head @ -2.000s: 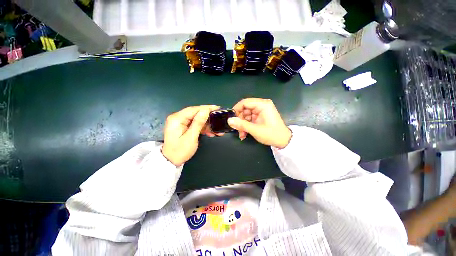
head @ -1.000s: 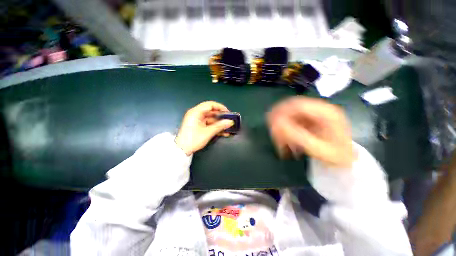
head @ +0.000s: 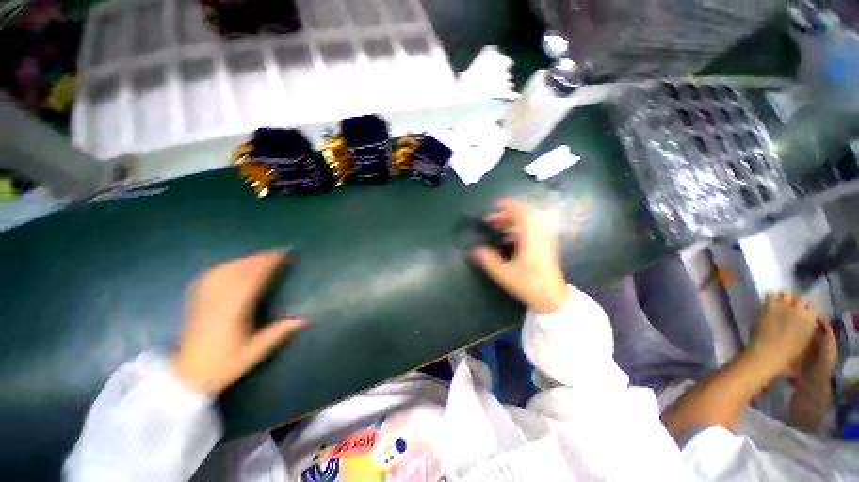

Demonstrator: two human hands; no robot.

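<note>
My left hand [head: 235, 320] is over the green bench at the left, its thumb and fingers apart, with nothing seen between them. My right hand [head: 527, 256] is right of centre over the bench. Its thumb and fingers are around a small dark piece [head: 494, 235], which looks like a watch case; blur and the fingers hide its details. Three black stacks of screen modules with gold tails stand at the bench's back edge: left [head: 285, 162], middle [head: 364, 151] and the smaller right one [head: 429, 158].
A white compartment tray [head: 273, 89] lies behind the rail. White wipes [head: 478, 149], a white bottle [head: 542, 108] and a white strip [head: 552, 163] are right of the stacks. Clear blister trays [head: 702, 155] lie farther right. Another person's forearm [head: 721, 391] is at lower right.
The view has swung right. My left hand no longer shows the dark watch piece and has opened. My right hand, blurred one second ago, now has a dark piece in its fingers.
</note>
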